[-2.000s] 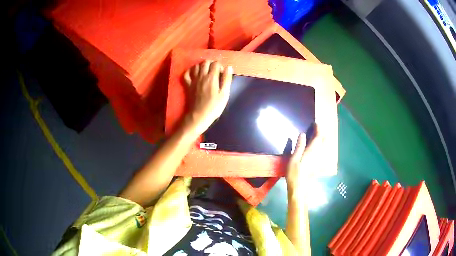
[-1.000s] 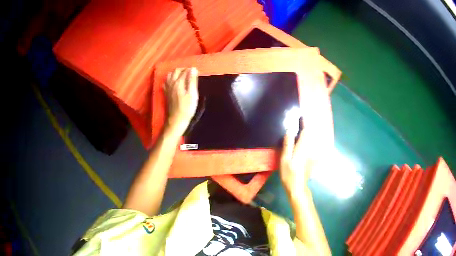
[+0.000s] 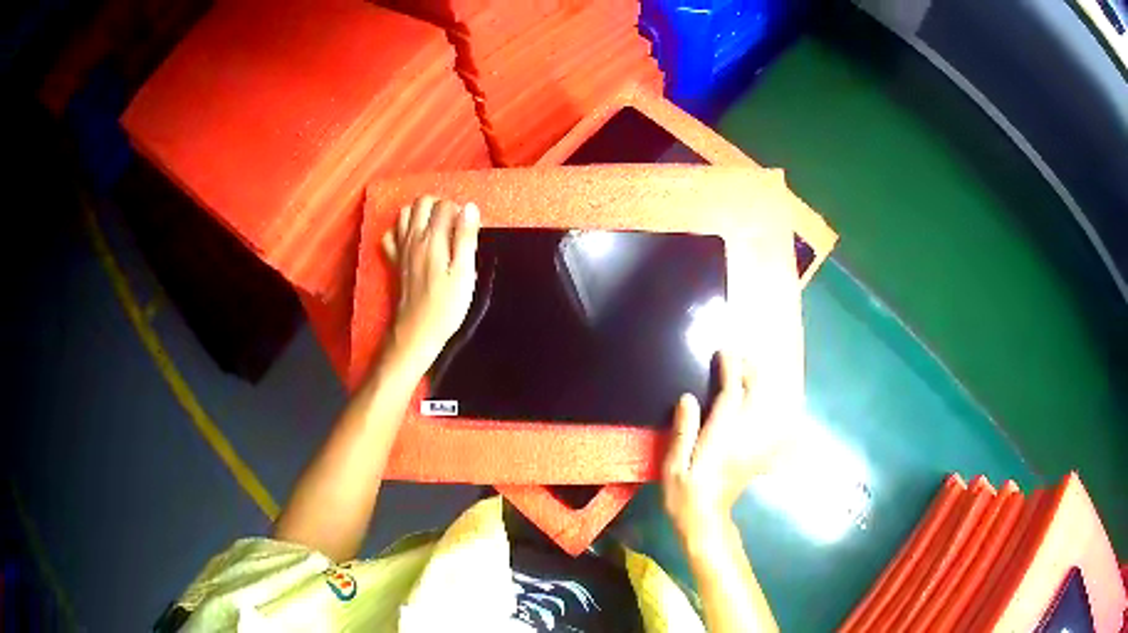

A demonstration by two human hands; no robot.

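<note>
A tablet (image 3: pixel 594 328) with a dark screen lies in the recess of an orange-red foam sheet (image 3: pixel 532 455). The glossy screen shows lamp glare, and a small white label (image 3: pixel 439 408) is at its lower left corner. My left hand (image 3: pixel 433 278) lies over the tablet's left edge and the foam, fingers close together. My right hand (image 3: pixel 717 439) is at the lower right corner, thumb and fingers apart at the rim. Whether either hand grips the tablet is unclear. Another foam sheet with a dark tablet (image 3: pixel 631 139) lies turned at an angle underneath.
A tall block of foam sheets (image 3: pixel 297 111) stands at the upper left. A blue bin (image 3: pixel 705 43) is behind it. More foam sheets (image 3: pixel 946 556) with a tablet stand on the green bench (image 3: pixel 909 359) at the lower right. A yellow line (image 3: pixel 173 371) crosses the grey floor.
The view has shifted, so the foam and tablet appear lower and further left than two seconds ago. My left hand has moved back from the screen towards its left edge. My right hand stays at the right rim.
</note>
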